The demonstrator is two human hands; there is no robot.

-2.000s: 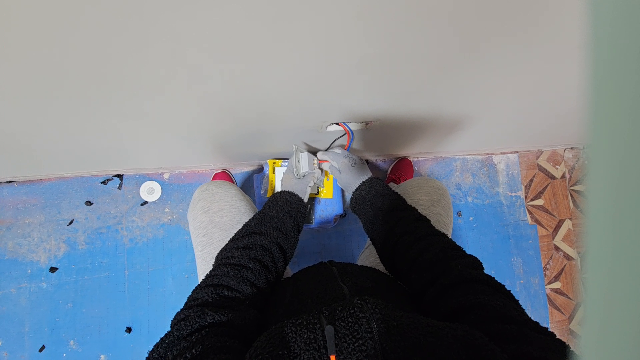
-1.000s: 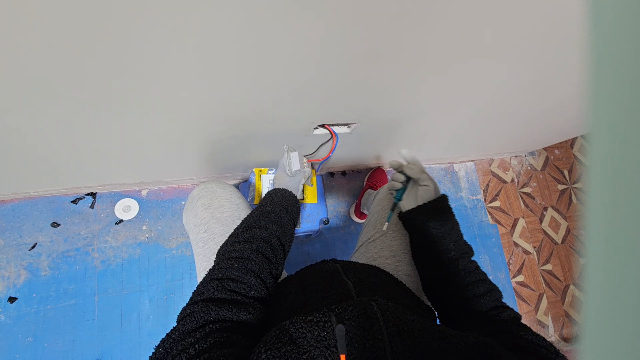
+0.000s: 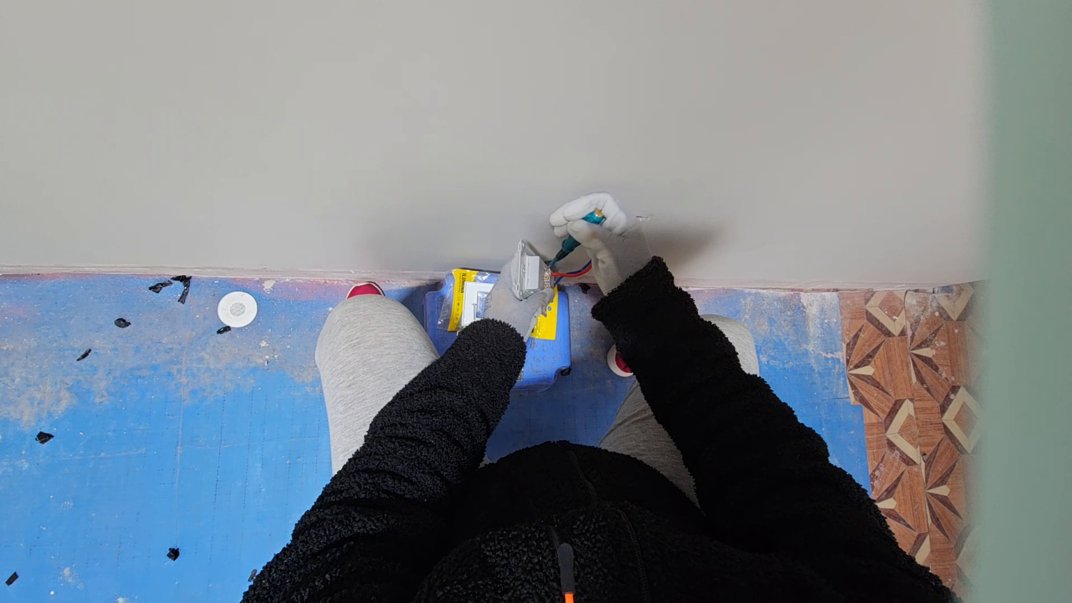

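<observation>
My left hand [image 3: 514, 300], in a light grey glove, grips a white wall socket or switch module [image 3: 528, 271] by its edges. Red and blue wires [image 3: 575, 272] run from the module's right side toward the wall, partly behind my other hand. My right hand [image 3: 599, 233], gloved too, is closed around a teal screwdriver [image 3: 569, 244], whose tip points down-left at the module's right side. Whether the tip sits in a screw cannot be made out. Beneath my left hand, a yellow-and-white package [image 3: 544, 325] lies on a blue case [image 3: 536, 373]. The wall opening is hidden by my right hand.
A grey wall [image 3: 335, 134] rises just beyond the case. Blue protective sheeting [image 3: 234, 469] covers the floor, with black scraps [image 3: 182, 288] and a round white disc [image 3: 237, 310] at left. Patterned wood-look flooring [image 3: 913, 402] shows at right, beside a blurred green edge [image 3: 1026, 301].
My right hand, out to the right with the screwdriver one second ago, has come back to the module and wires. My left hand still holds the module.
</observation>
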